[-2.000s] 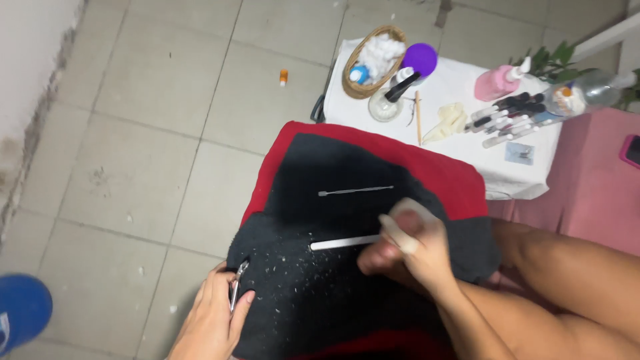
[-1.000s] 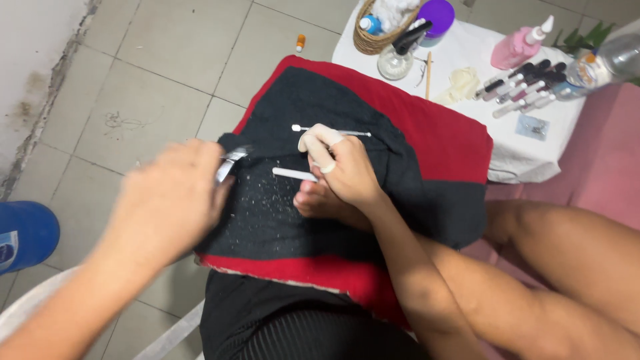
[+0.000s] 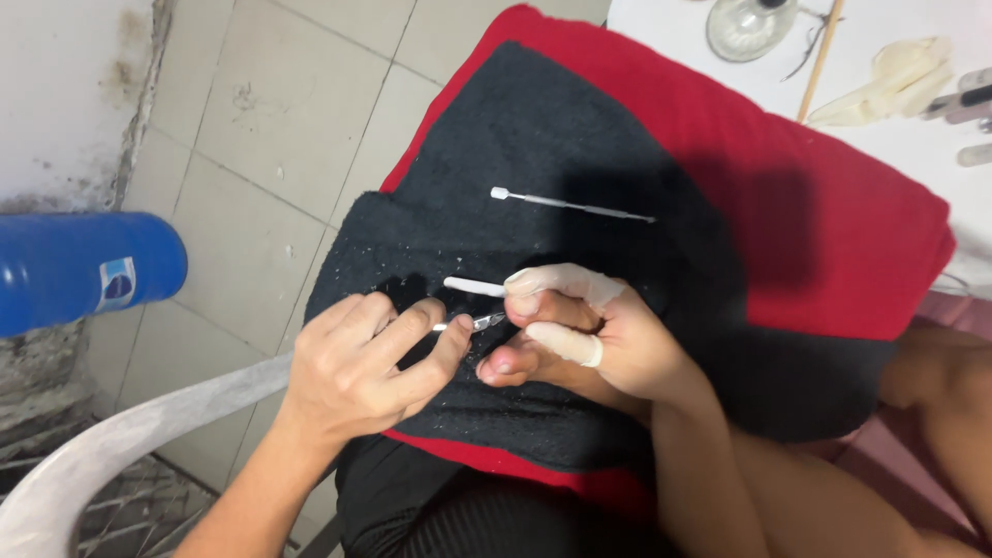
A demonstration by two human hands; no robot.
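My left hand [image 3: 380,356] grips metal cuticle nippers [image 3: 484,322], their jaws close to the big toe of another person's foot [image 3: 508,364]. With finger covers on thumb and forefinger, my right hand [image 3: 604,318] holds that toe from the other side. A white stick-like tool [image 3: 473,287] juts out from beneath its covered forefinger; its far end is hidden. Above the hands, a metal cuticle pusher [image 3: 573,205] lies on a black towel [image 3: 480,139] sprinkled with pale flakes, over a red cushion or cloth [image 3: 837,232].
At the upper right, a white-covered table [image 3: 845,23] bears a glass bottle [image 3: 750,27], a wooden stick [image 3: 821,58], a crumpled glove-like piece [image 3: 891,81] and several polish bottles. To the left are a blue container [image 3: 85,267] and a curved chair arm [image 3: 147,426].
My left hand has come from the towel's left side to the toe, bringing the nippers. My right hand stays at the foot with the white tool. The view is closer.
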